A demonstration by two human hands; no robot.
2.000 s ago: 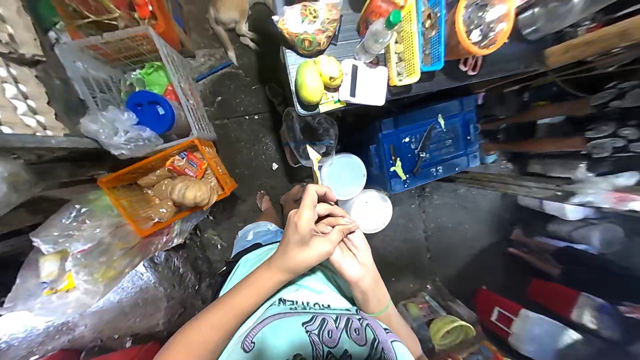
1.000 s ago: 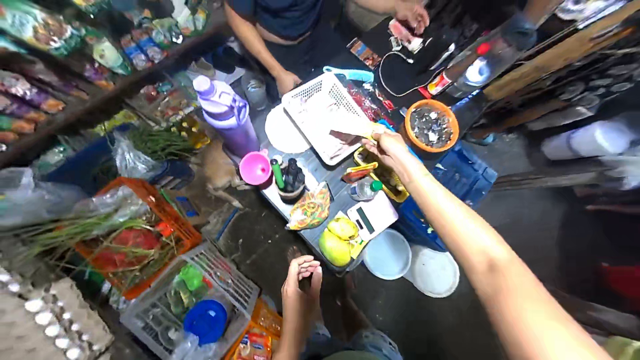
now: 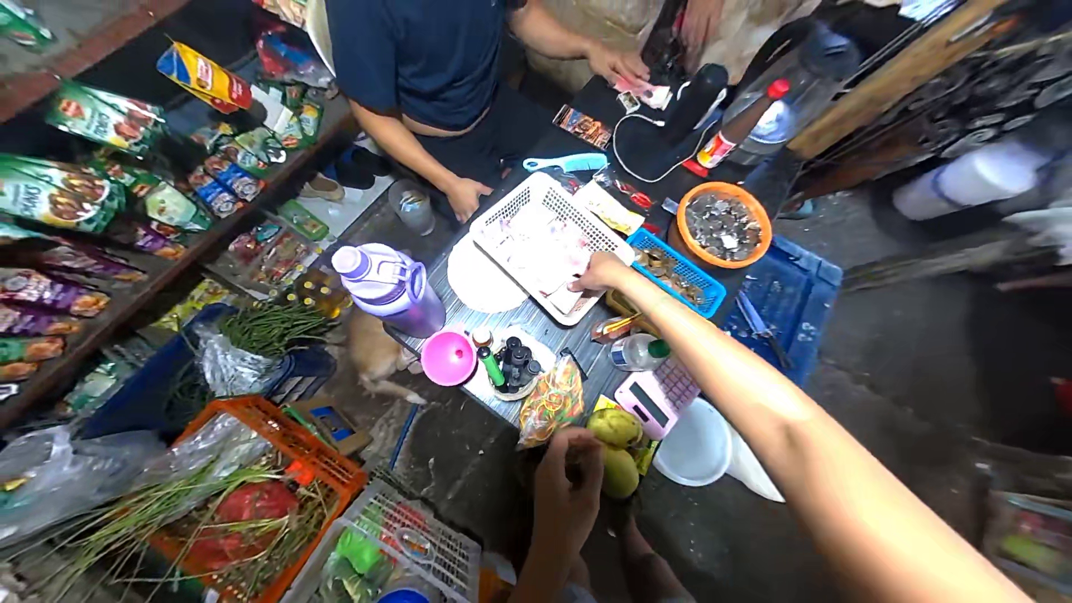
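Observation:
My right hand [image 3: 599,275] reaches into a white plastic basket [image 3: 511,201] on the table, its fingers touching pale papers, perhaps banknotes [image 3: 548,243], at the near corner. Whether it grips any of them is hard to see. My left hand [image 3: 571,465] hovers with curled fingers by the near table edge, beside two green mangoes [image 3: 615,427] and a bag of colourful rubber bands [image 3: 553,398]; whether it holds something cannot be seen. Under my right forearm are a pink calculator [image 3: 649,402] and a clear bottle with a green cap [image 3: 634,353]. A blue basket of coins [image 3: 708,289] adjoins the white one.
A purple water bottle [image 3: 394,293] and a pink cup [image 3: 448,358] stand at the table's left. Across it, a person's hand [image 3: 466,198] rests near the white basket. An orange bowl of coins [image 3: 724,224] is at right. An animal [image 3: 377,356] lies beside the table, near an orange crate [image 3: 335,469].
Two seconds ago my hands were together in front of me; now they are apart. My right hand, holding papers above the white basket one second ago, is lower in it. The view has swung widely.

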